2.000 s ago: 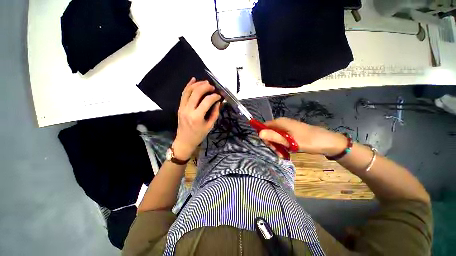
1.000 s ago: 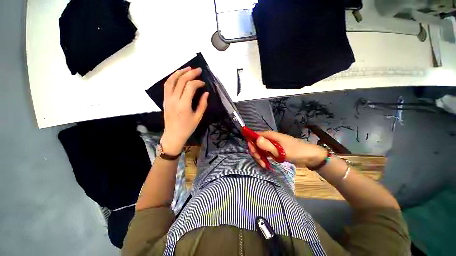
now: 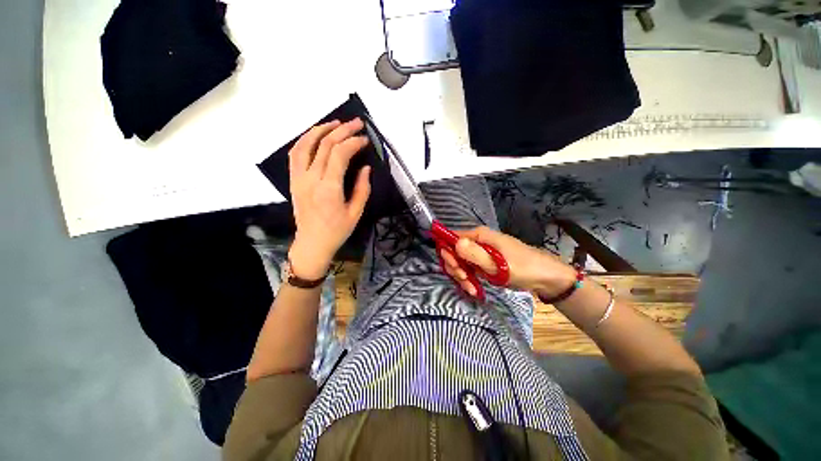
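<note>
A black fabric piece (image 3: 286, 163) lies at the table's front edge, its lower part hanging over the edge. My left hand (image 3: 326, 185) rests on it with fingers spread and the thumb apart, holding it down. My right hand (image 3: 506, 262) grips the red handles of the fabric shears (image 3: 411, 194). The silver blades point up and left along the right edge of the fabric piece, with the tips near its top corner. The handles are somewhat apart. The lower part of the piece is dark against the trimmings on the lap and hard to tell apart.
A black stack (image 3: 166, 67) is at the table's left and a larger one (image 3: 545, 76) at centre right. A thin black strip (image 3: 427, 144) lies between. A black fabric pile (image 3: 193, 293) is below left. Trimmings lie on the striped apron (image 3: 423, 360) and floor, beside a wooden bench (image 3: 621, 311).
The fabric piece has moved down and slightly turned under my left hand, which shifted left. My right hand and the shears have moved left and down, the blades still along the edge.
</note>
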